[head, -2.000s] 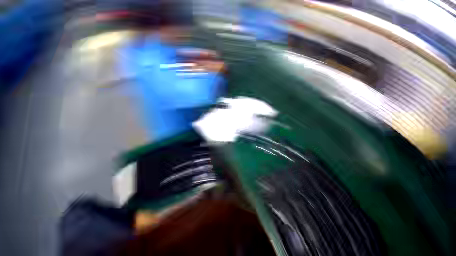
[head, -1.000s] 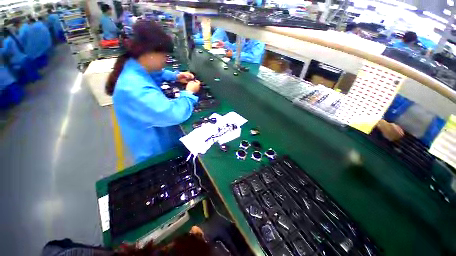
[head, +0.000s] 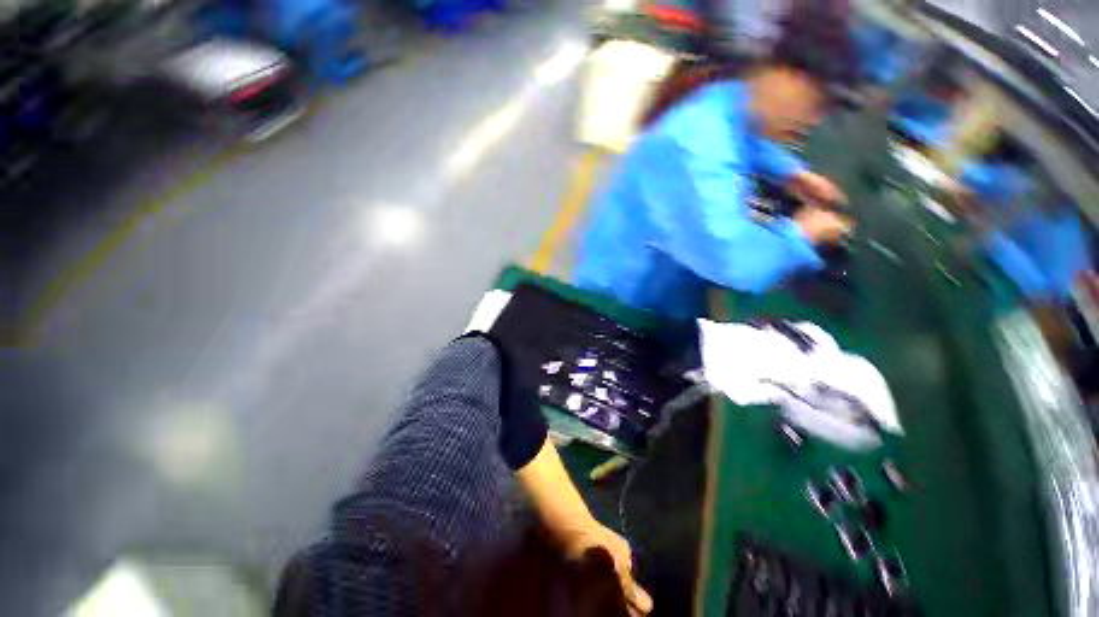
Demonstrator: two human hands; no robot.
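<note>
The view is tilted and blurred. My left hand is at the bottom centre, below the bent arm in a dark patterned sleeve. Its fingers are blurred, and whether they hold anything cannot be told. My right hand is not in view. A black blister tray with several bright glints lies on the green side surface beyond my forearm. The corner of another black tray shows on the bench at the bottom edge. Several round watch cases lie above it, blurred.
White paper with dark items and thin cables lies on the green bench. A coworker in a blue smock sits beyond it, hands over the bench. Grey floor with yellow lines is at left. Other people in blue are at upper left and right.
The view has swung left, so the coworker, paper and side tray appear further right. My left forearm and hand now show at the bottom. Most of the bench tray has left the picture.
</note>
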